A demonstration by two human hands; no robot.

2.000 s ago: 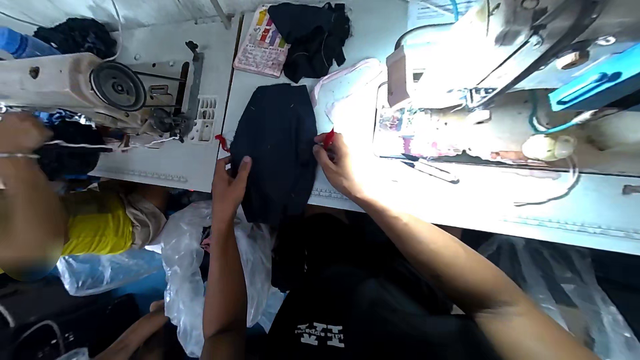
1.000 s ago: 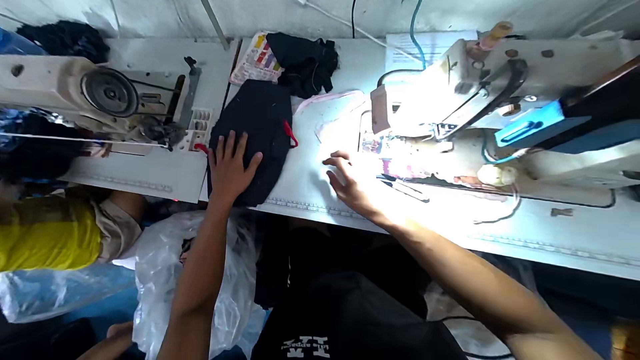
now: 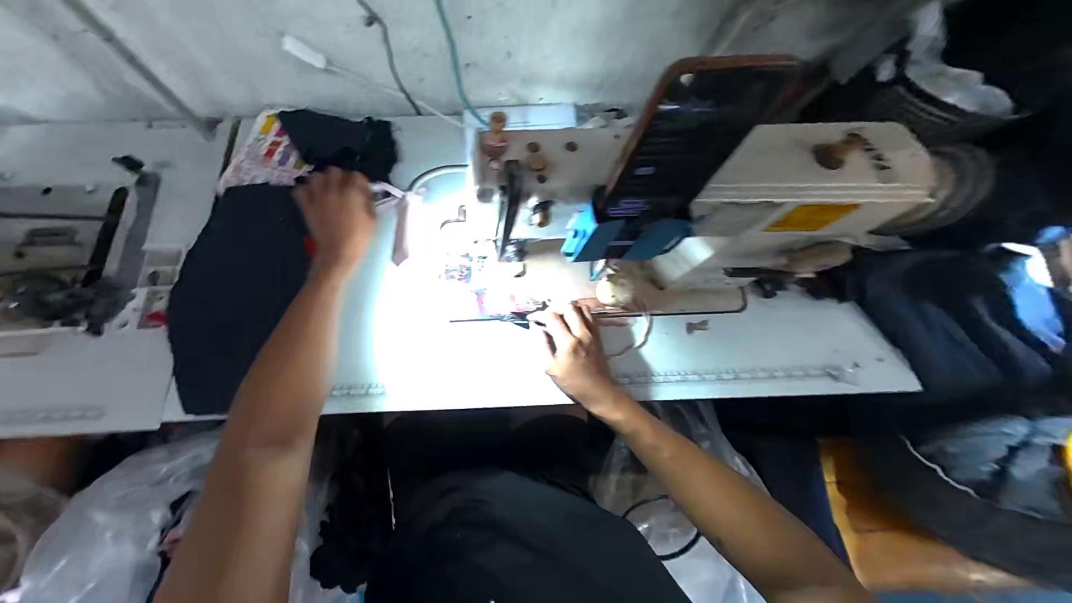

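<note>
My left hand (image 3: 337, 219) is over the top right of a dark fabric piece (image 3: 239, 293), by a light fabric strip (image 3: 402, 230); whether its fingers grip anything is unclear. A bit of red shows at the dark piece's right edge, beside my wrist. My right hand (image 3: 571, 343) has its fingertips on a small dark tool (image 3: 521, 318), perhaps thread snips, lying in front of the sewing machine (image 3: 553, 159). Its grip on that tool cannot be made out. Bright lamp light washes out the table around the needle area.
A phone (image 3: 695, 142) in a blue holder stands before the machine. Dark cloth (image 3: 343, 144) lies on a printed booklet (image 3: 266, 155) at the back. Another machine (image 3: 59, 260) is at the left, dark garments (image 3: 946, 310) at the right. Plastic bags (image 3: 117, 519) hang below the table edge.
My left hand has gone from lying flat on the dark fabric to its upper right. My right hand has moved right to the small tool. The view has swung right.
</note>
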